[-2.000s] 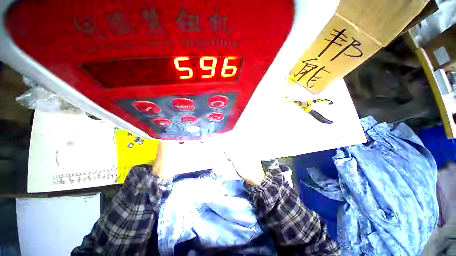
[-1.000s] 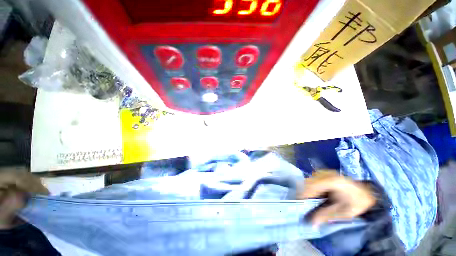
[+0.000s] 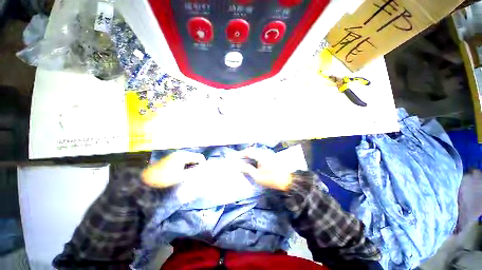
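Observation:
A light blue denim-look garment (image 3: 232,224) lies bunched over my lap and against the table edge. Its middle is washed out by glare. My left hand (image 3: 172,169) is on its upper left part and my right hand (image 3: 269,171) on its upper right part, both gripping the cloth just below the table edge. Both hands are overexposed, so the fingertips are hard to see. The red-fronted white button machine (image 3: 232,47) stands above and beyond the hands. No snap can be made out on the cloth.
A pile of silvery button parts (image 3: 158,87) lies left of the machine, beside clear plastic bags (image 3: 79,45). Yellow-and-black pliers (image 3: 349,88) and a cardboard carton (image 3: 370,31) are at the right. More blue garments (image 3: 415,184) are heaped at the blue bin on the right.
The garment was at the machine, then stretched wide between both hands. Now the hands are closer together and the cloth is bunched. The view has tilted lower, leaving the number display out of view.

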